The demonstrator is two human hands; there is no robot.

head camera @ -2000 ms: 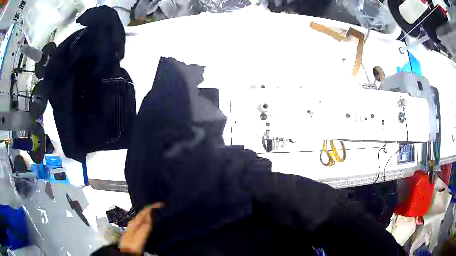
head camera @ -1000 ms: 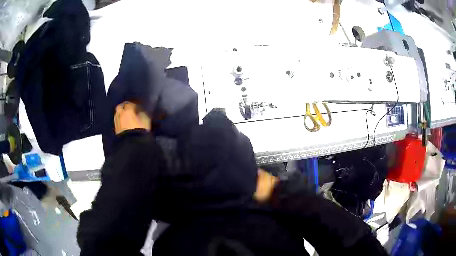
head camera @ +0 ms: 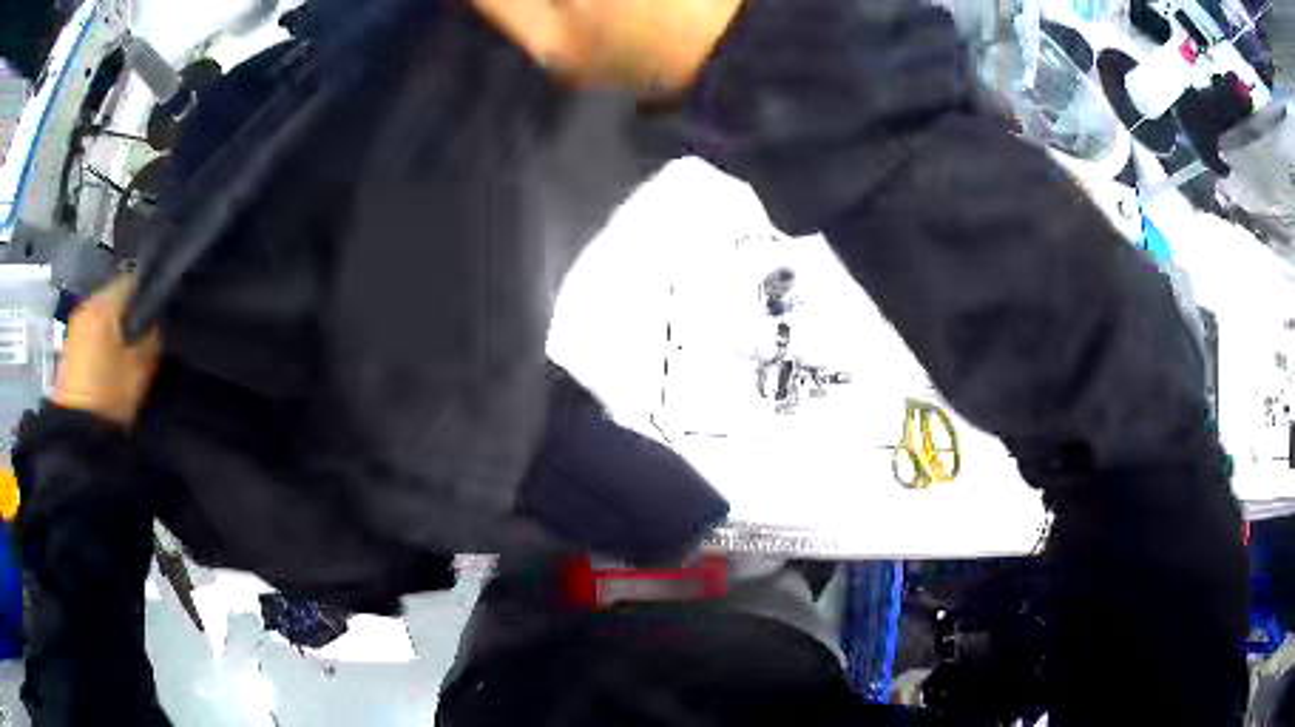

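Observation:
A large dark garment piece [head camera: 412,284] is lifted and spread in front of me, blurred by motion, and hides the left part of the table. My left hand [head camera: 107,355] grips its left edge at the far left. My right hand [head camera: 618,36] holds its upper edge at the top of the picture, partly cut off; my right sleeve arches across the right side. A lower flap of the dark cloth hangs over the table's front edge.
Yellow-handled scissors [head camera: 927,445] lie on the white table [head camera: 810,490] right of centre. Small metal fittings [head camera: 778,372] sit in the machine bed. A red and white strip [head camera: 646,580] shows above my lap. Blue and dark things are under the table at right.
The garment has been raised and spread from the table. My left hand has moved left to its edge. My right hand has moved from the table's front edge up to the top.

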